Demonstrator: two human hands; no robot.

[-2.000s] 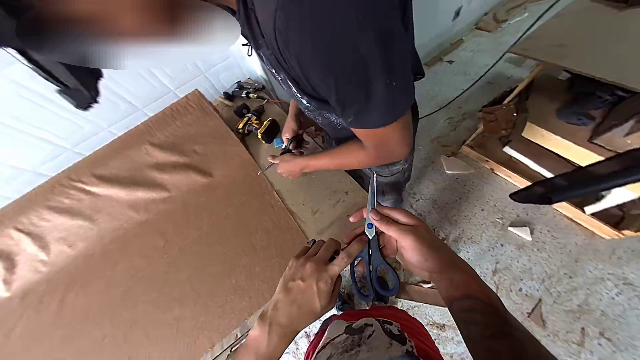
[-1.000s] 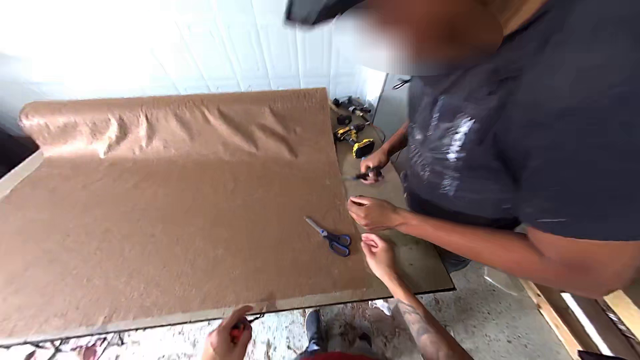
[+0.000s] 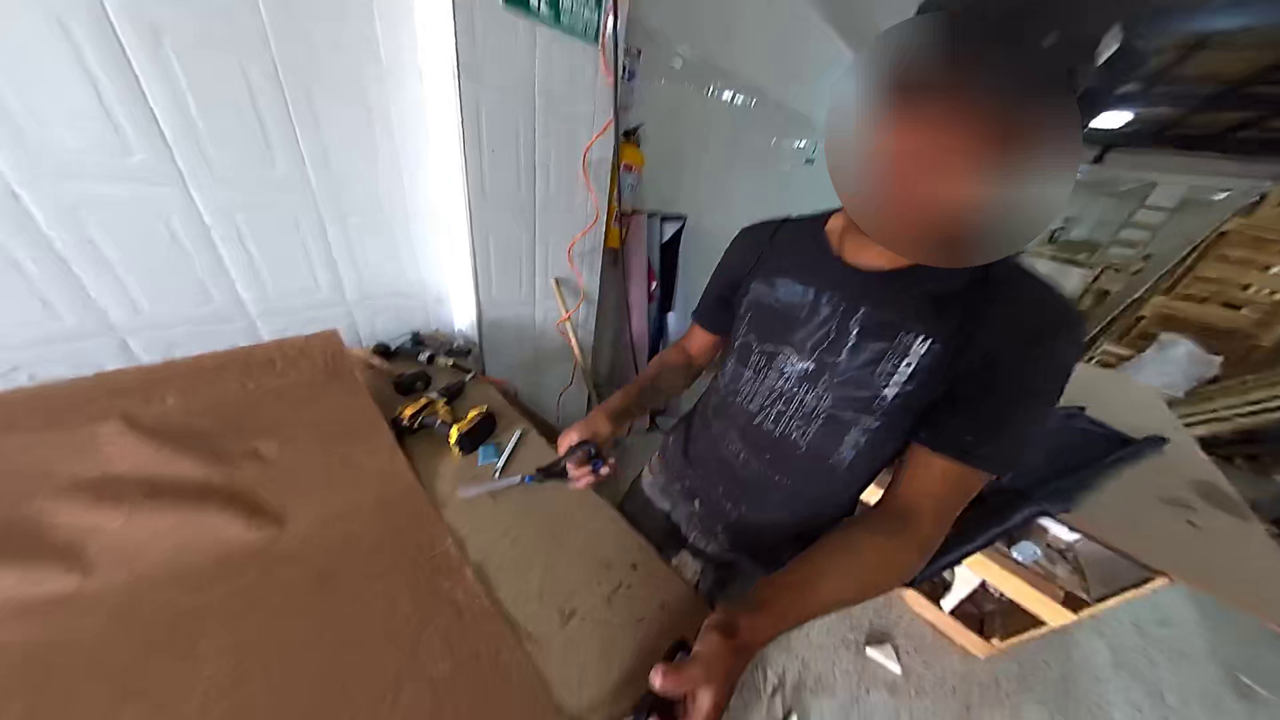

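Neither of my hands shows in the head view. The brown sheet (image 3: 230, 560), wrinkled at the left, covers much of the worktable (image 3: 560, 570). Across the table's corner stands a co-worker in a dark T-shirt (image 3: 800, 380). One of the co-worker's hands (image 3: 588, 452) holds scissors (image 3: 540, 474) over the table, blades pointing left. The other hand (image 3: 700, 675), at the bottom edge, grips a dark object that is partly cut off, so its kind is unclear. Yellow and black cordless power tools (image 3: 445, 420) lie beyond the sheet's edge.
A small blue item (image 3: 488, 454) and a thin metallic strip (image 3: 508, 453) lie beside the tools. An orange cord (image 3: 585, 220) hangs along the wall near a yellow extinguisher (image 3: 630, 170). Wooden framing (image 3: 1030, 590) and a pale scrap (image 3: 883, 657) are on the right.
My hands held scissors two seconds ago; a second ago those scissors lay on the sheet. Both hands have since left view. The view has swung up toward the co-worker.
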